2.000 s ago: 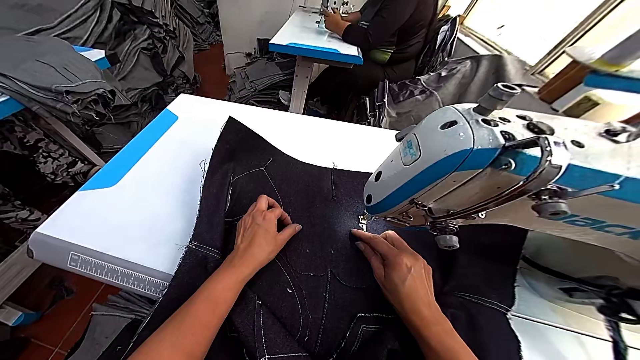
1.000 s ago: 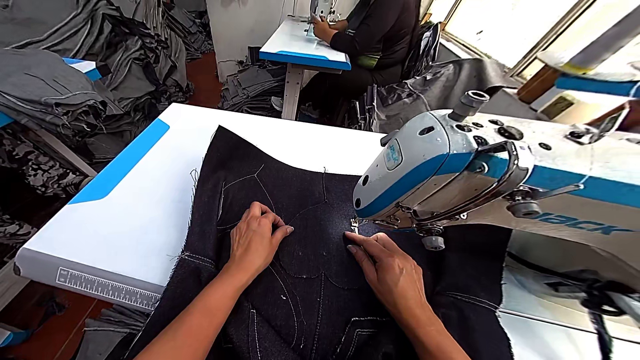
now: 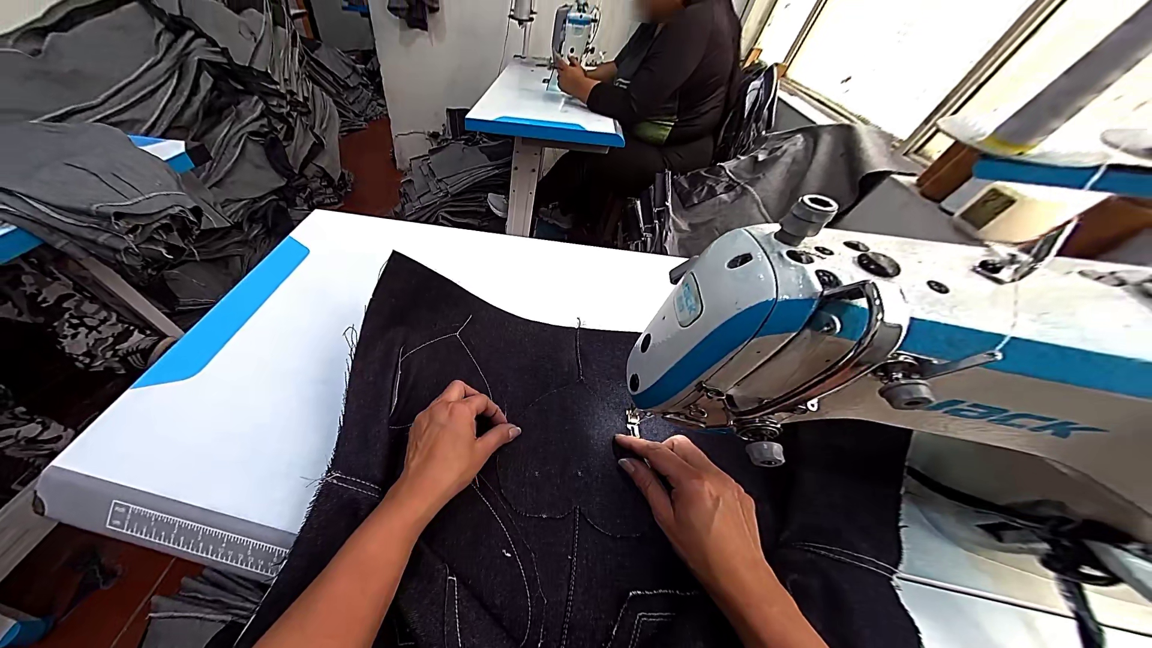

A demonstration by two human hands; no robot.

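A dark denim garment piece (image 3: 549,450) with pale stitched lines lies over the sewing table and passes beneath the head of a Jack industrial sewing machine (image 3: 720,315). My left hand (image 3: 454,441) rests on the denim left of the presser foot (image 3: 634,423), its thumb and fingers bent against the cloth; whether they pinch a fold cannot be seen. My right hand (image 3: 688,495) lies on the denim just in front of the foot, index fingertip beside it and thumb close below. The needle itself is too small to make out.
The white tabletop (image 3: 243,423) has a blue edge band and a printed ruler. Piles of grey garments (image 3: 171,99) stand at the left. Beyond the table, a person (image 3: 670,81) sits at another sewing machine (image 3: 574,36). A grey cloth heap (image 3: 783,180) lies behind the machine head.
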